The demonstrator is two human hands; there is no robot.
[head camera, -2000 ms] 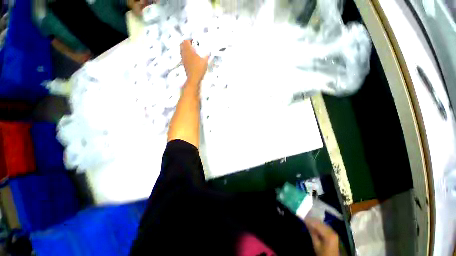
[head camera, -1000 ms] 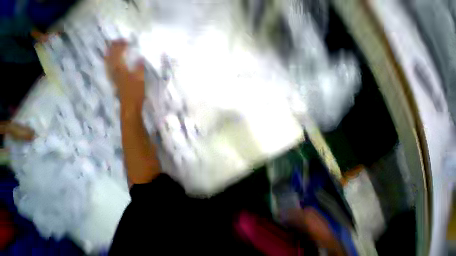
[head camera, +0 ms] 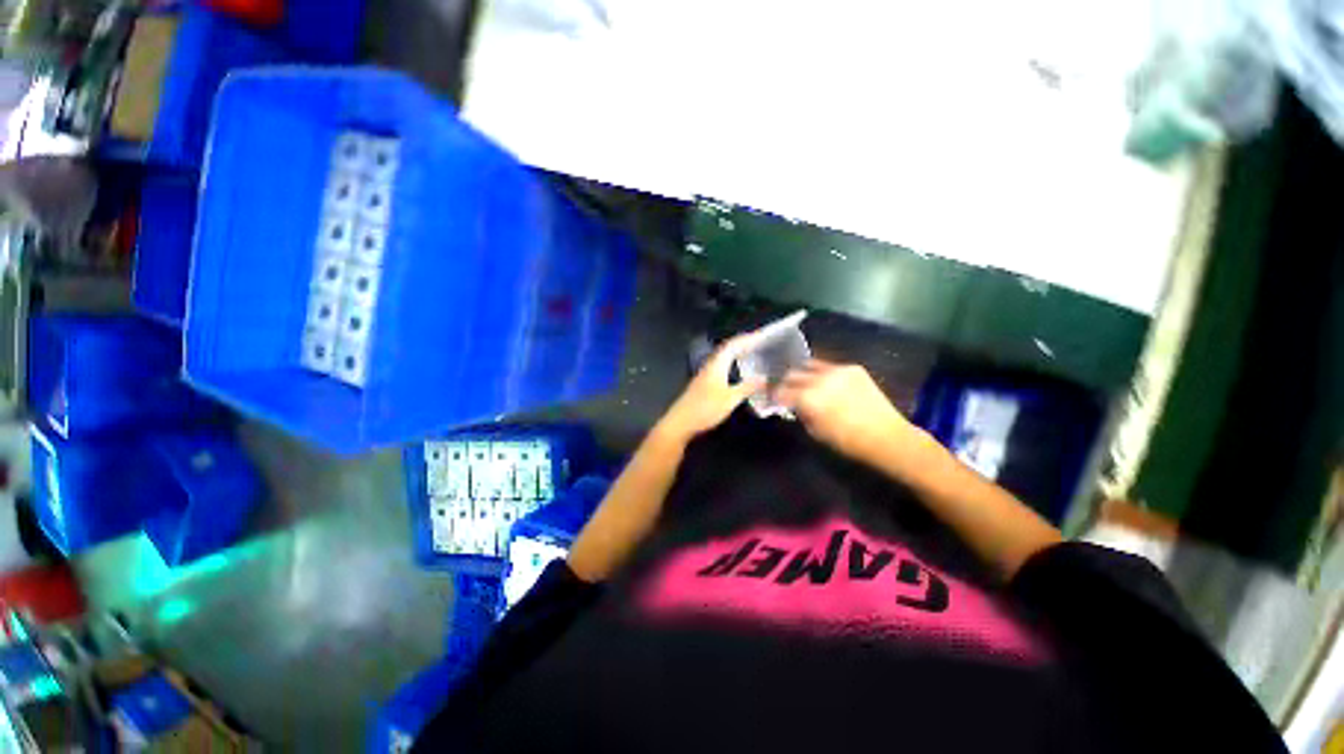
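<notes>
A small white carton (head camera: 777, 354) is held in front of my chest, with a thin flap sticking up at its top right. My left hand (head camera: 718, 386) grips its left side. My right hand (head camera: 837, 404) is at its lower right side, fingers against it and slightly blurred. What is inside the carton cannot be made out.
A large blue crate (head camera: 442, 280) at left holds two rows of small white cartons (head camera: 351, 251). A lower blue crate (head camera: 568, 442) is packed with white cartons. The white-topped workbench (head camera: 826, 118) is ahead. More blue crates (head camera: 111, 368) stand far left.
My view has swung left and down to the crates. The hand that was reaching over the loose parts on the table is now back at my chest, and both hands are together at the carton.
</notes>
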